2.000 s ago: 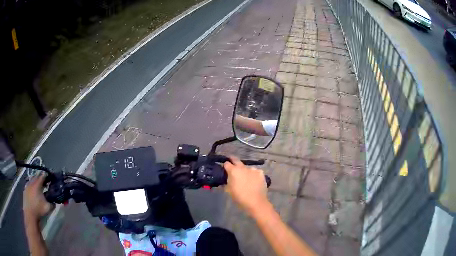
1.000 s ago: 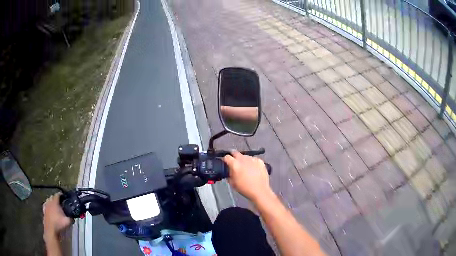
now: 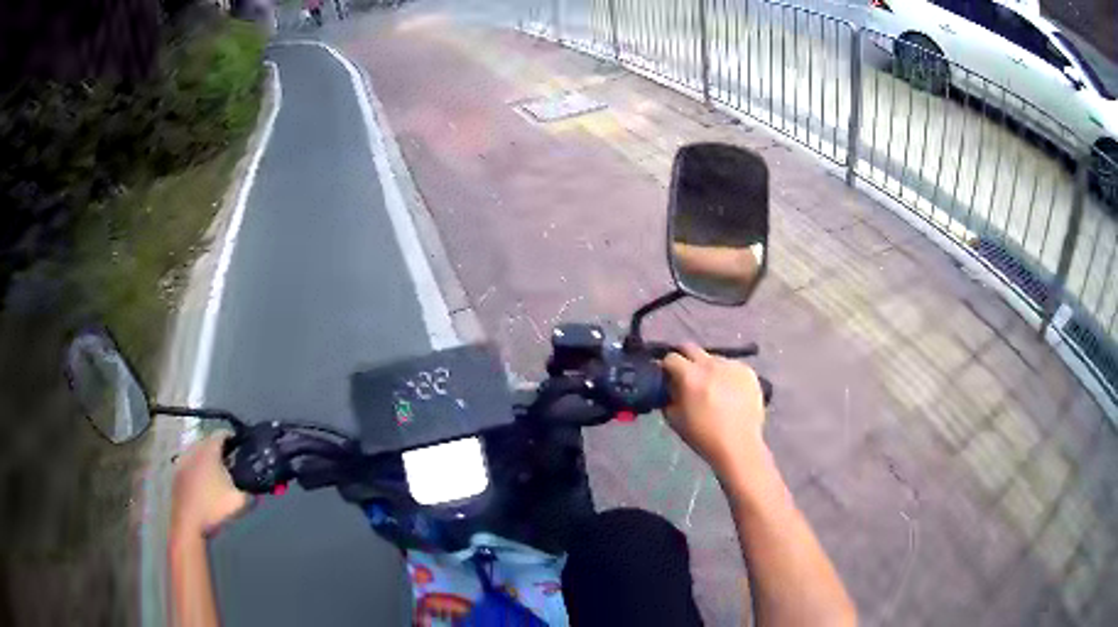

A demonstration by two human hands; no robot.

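Observation:
My right hand is closed round the right throttle grip. My left hand is closed round the left handlebar grip, which it mostly hides. The digital dashboard glows at the centre of the bar. A white panel sits just below it. The right mirror reflects part of an arm; the left mirror stands at the left. A printed bag with a blue piece on top lies below the bar, beside my black-covered knee.
A grey lane with white edge lines runs ahead. Bushes are on the left. Paved sidewalk and a metal railing are on the right, with a white car beyond. Small blurred figures show far ahead.
The scooter has moved forward along the grey lane. The handlebar sits further right in view, and the left mirror shows more fully. A white car has come into view. Both hands stay on the grips.

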